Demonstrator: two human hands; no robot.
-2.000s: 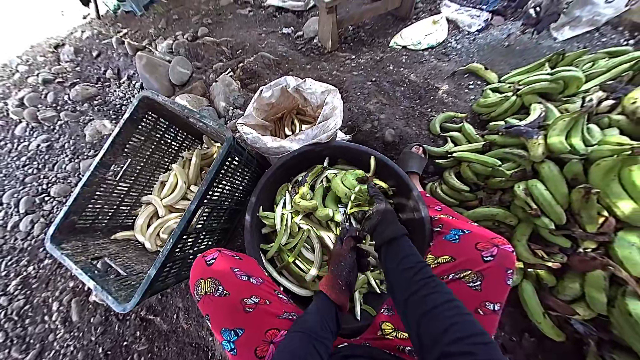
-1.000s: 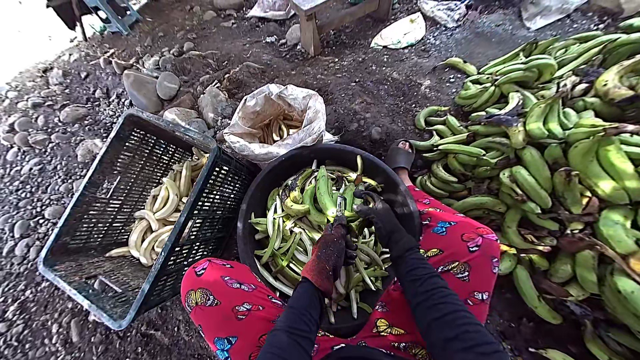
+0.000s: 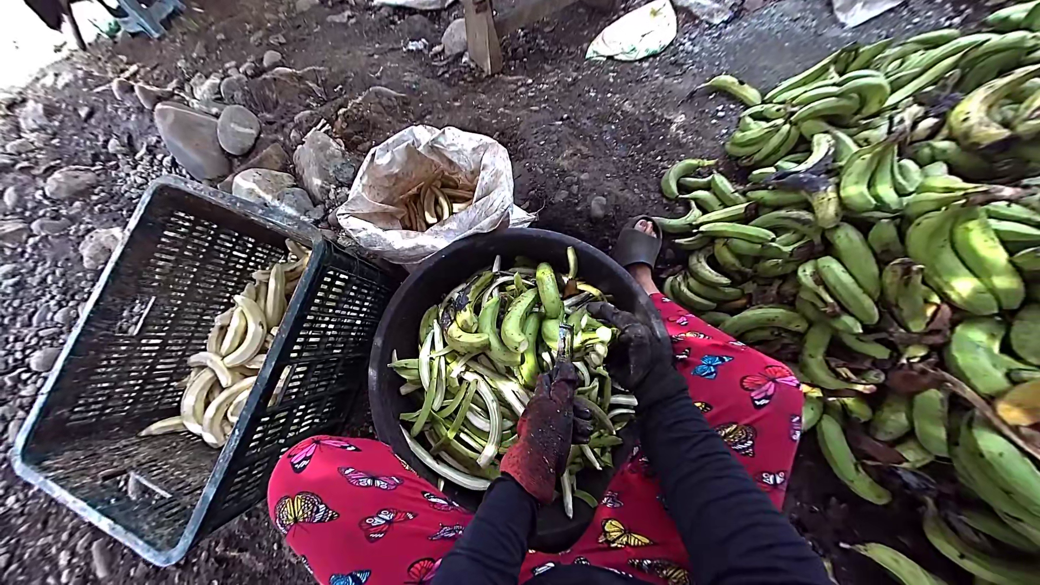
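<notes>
My left hand (image 3: 543, 435), in a red and dark glove, is closed around a small metal blade (image 3: 563, 341) that points up over the tub. My right hand (image 3: 638, 345), in a black glove, grips the stem end of a bunch of green bananas or plantains (image 3: 520, 318); its fingertips are partly hidden. The blade's tip is beside that stem end. Both hands are over a round black tub (image 3: 386, 341) between my knees, which holds green fruit and many long strips of peel (image 3: 490, 418).
Peeled fruit (image 3: 244, 329) lies in a dark plastic crate (image 3: 89, 317) tilted at the left. An open white sack (image 3: 479, 162) with pale pieces inside touches the tub's far side. Green fruit (image 3: 845, 284) is heaped at the right. Stones (image 3: 191, 140) and a wooden leg (image 3: 483, 36) are beyond.
Both gloved hands stay over the tub, with the blade still in my left hand. The bunch by my right hand has shifted its angle.
</notes>
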